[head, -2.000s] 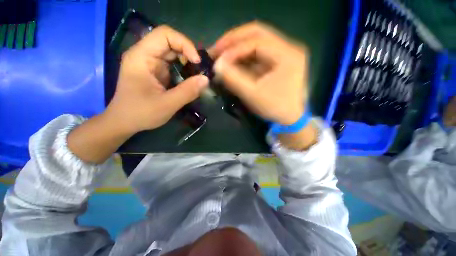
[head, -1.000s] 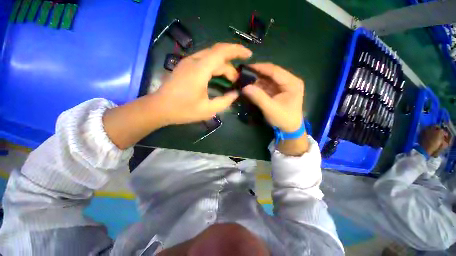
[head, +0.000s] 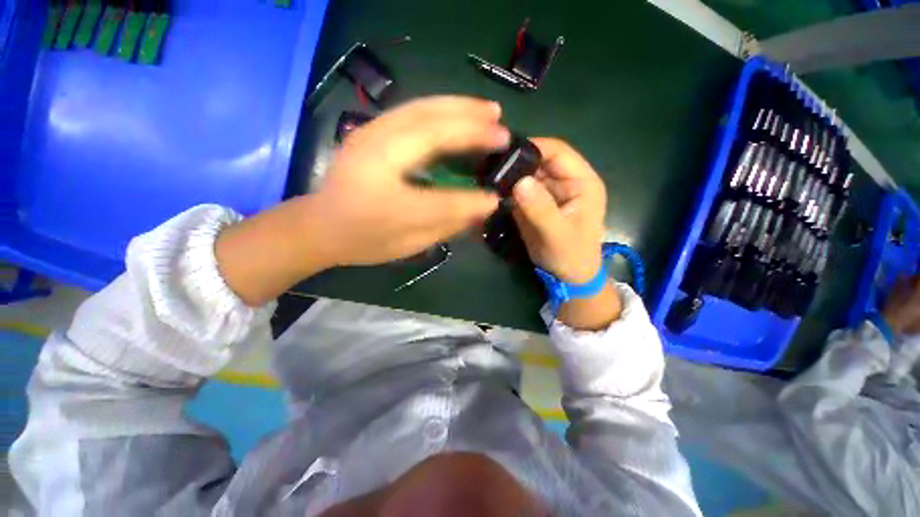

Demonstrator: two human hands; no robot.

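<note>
A black housing [head: 512, 164] with a pale strip on its face is between my hands. My right hand [head: 565, 207] grips it from the right with thumb and fingers. My left hand [head: 404, 187] is blurred, with its thumb and fingers apart at the housing's left side; whether they touch it is unclear. A green board [head: 446, 179] shows between my left thumb and fingers; its link to the housing is hidden. Wired board-and-housing units lie on the bench at upper left [head: 368, 75] and top middle [head: 530, 61]. More dark parts are partly hidden by my hands.
A blue left tray [head: 166, 151] holds green boards [head: 129, 38] at its far edge. A blue right tray [head: 741, 345] holds rows of black units [head: 772, 192]. A blue coiled cord [head: 636, 268] is beside my right wrist. Another person's hand [head: 903, 303] is at the right edge.
The view has shifted slightly. The housing stays in my right hand and now shows a pale strip. My left thumb and fingers are spread wider beside it. The coiled cord has come into view.
</note>
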